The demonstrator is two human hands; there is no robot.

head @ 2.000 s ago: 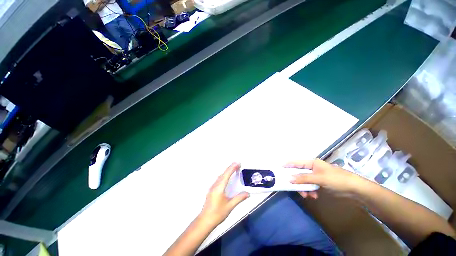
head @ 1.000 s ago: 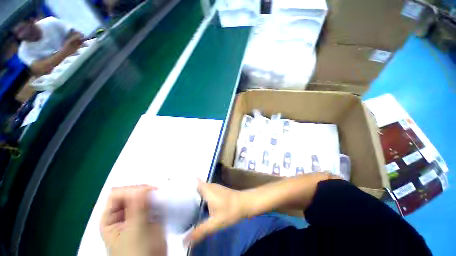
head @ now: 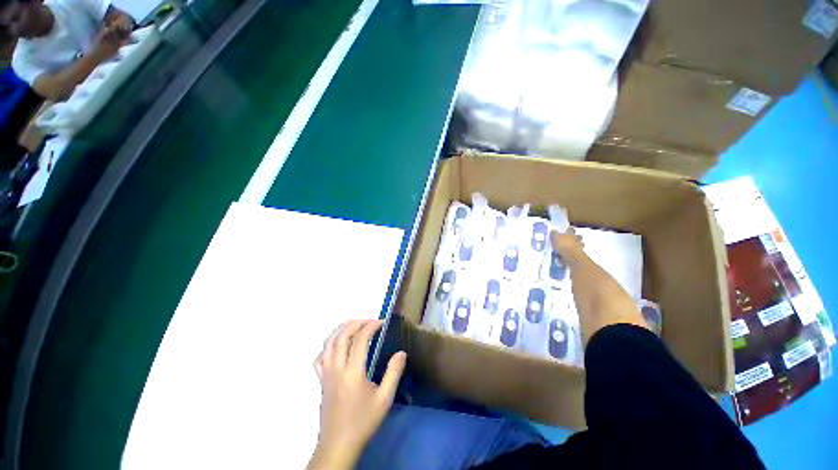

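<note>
An open brown carton (head: pixel 588 184) holds rows of white handheld devices (head: pixel 511 328) with dark oval faces, in clear plastic bags whose loose ends stick up. My right hand (head: pixel 568 245) is inside the carton, its fingers closed on a bagged device (head: pixel 558 266) at the right end of the back rows; part of the grip is hidden. A white divider sheet (head: pixel 614 262) lies right of the devices. My left hand (head: pixel 354 372) is empty, fingers spread, resting on the near right edge of the white bench sheet (head: pixel 266 312).
The green conveyor (head: pixel 354 128) runs along the left. Plastic-wrapped white trays (head: pixel 542 83) and sealed cartons (head: pixel 703 106) stand behind the open carton. Dark red printed boards (head: pixel 776 312) lie on the blue floor at right. A person (head: pixel 64 41) sits across the conveyor.
The view has swung right to the carton. The device held over the bench sheet has left my left hand. My right hand has moved into the carton, where another bagged device now shows at the back right.
</note>
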